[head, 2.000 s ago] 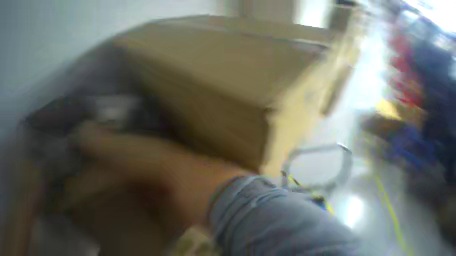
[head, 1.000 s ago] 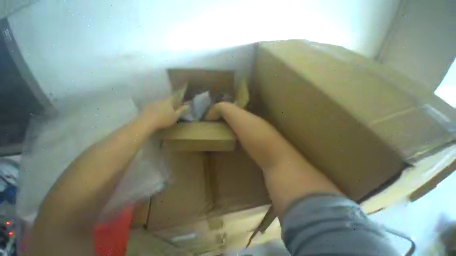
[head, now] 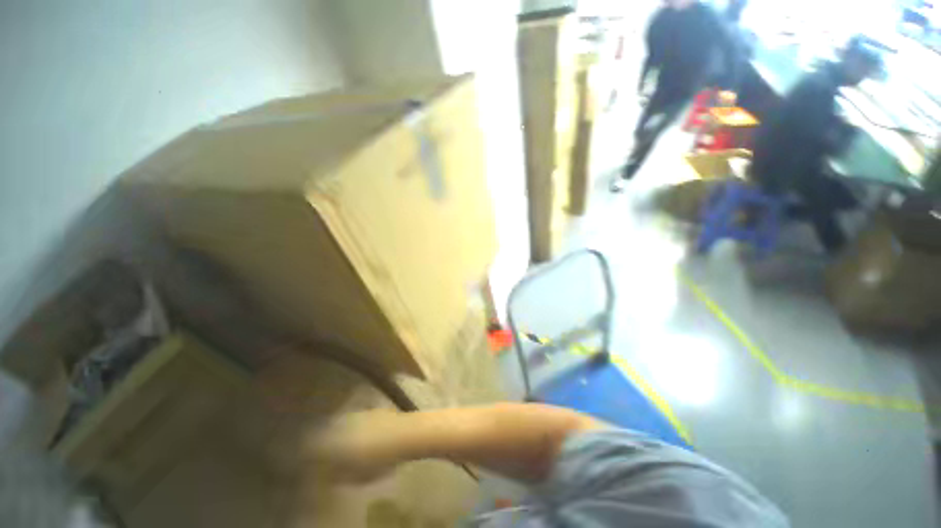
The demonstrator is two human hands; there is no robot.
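Observation:
A small open cardboard carton [head: 155, 413] stands at the lower left, with crumpled grey-white plastic [head: 108, 361] inside. Its other contents are too blurred to tell. My right hand [head: 335, 449] is in front of and to the right of this carton, over brown cardboard. It is strongly blurred, so its fingers and whether it holds anything cannot be told. The forearm and grey sleeve reach in from the bottom right. My left hand is not in view. A large closed cardboard carton [head: 341, 206] stands behind the small one.
A platform trolley with a blue deck [head: 609, 397] and metal handle stands on the floor, right of the cartons. Tall cardboard [head: 542, 134] leans farther back. Yellow lane lines cross the floor. A seated person [head: 805, 139], a walking person [head: 676, 72] and a blue stool [head: 741, 217] are beyond.
The view has swung right, bringing the trolley and people into view. Both hands were at the small carton; now the right hand is away from its opening and the left is out of view.

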